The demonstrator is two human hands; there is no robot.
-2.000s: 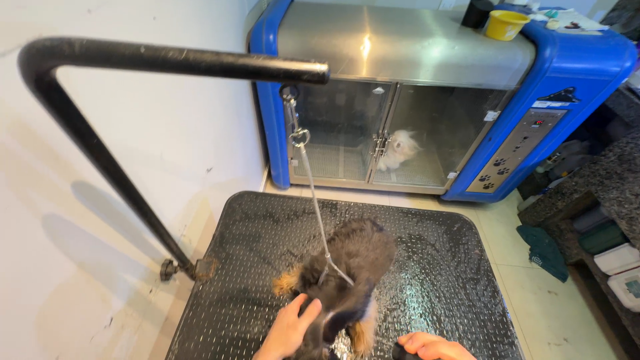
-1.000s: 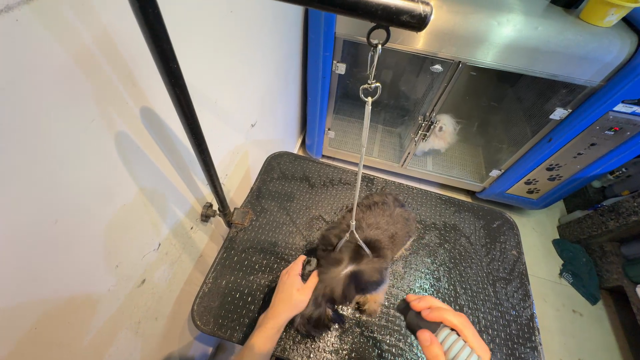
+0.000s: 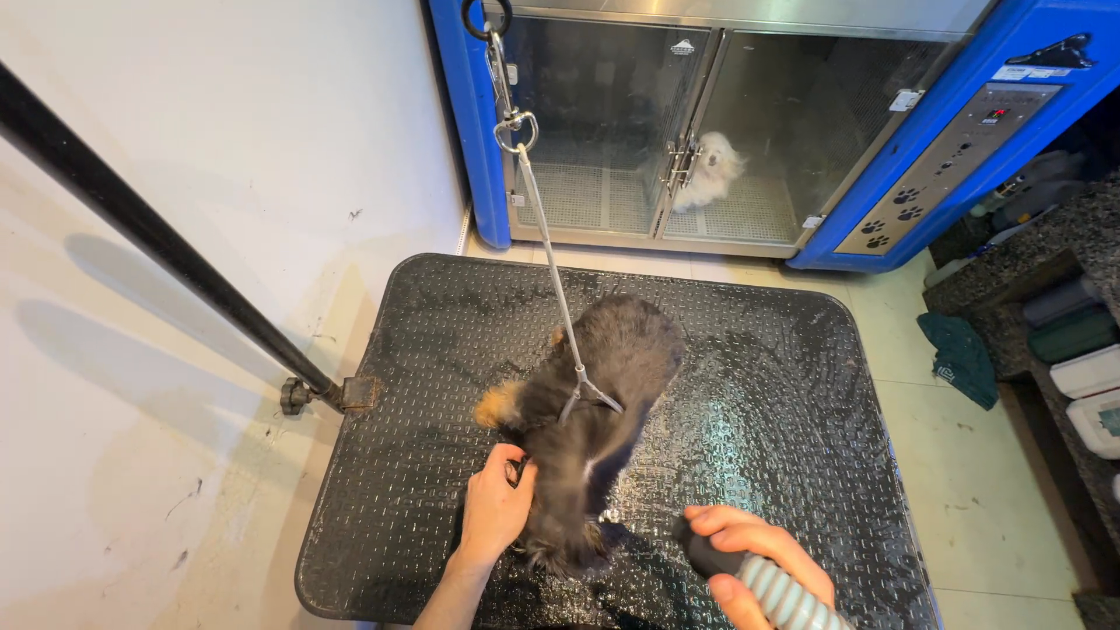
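A small dark-furred dog (image 3: 612,376) with tan paws stands on the wet black rubber top of a grooming table (image 3: 787,376). Round its neck or shoulders runs the loop of a grey grooming leash (image 3: 551,254), clipped above to a metal snap hook. My left hand (image 3: 497,503) is at the left side of the dog's head, thumb and fingers closed on something small and dark there, perhaps an ear or a comb. To the dog's right, my right hand (image 3: 761,556) grips the black nozzle (image 3: 700,547) of a pale blue ribbed dryer hose (image 3: 787,599), which points toward the dog without touching it.
A black grooming arm (image 3: 166,236) with a clamp knob (image 3: 296,396) rises at the table's left, beside a white wall. Beyond the table stands a blue and steel drying cabinet (image 3: 472,131) with a white dog (image 3: 709,171) inside. A green cloth (image 3: 958,354) lies on the floor at right.
My right hand and the hose nozzle have come into fuller view beside the dog. My left hand stays by the dog's head. The view has shifted, and the arm's top bar is out of sight.
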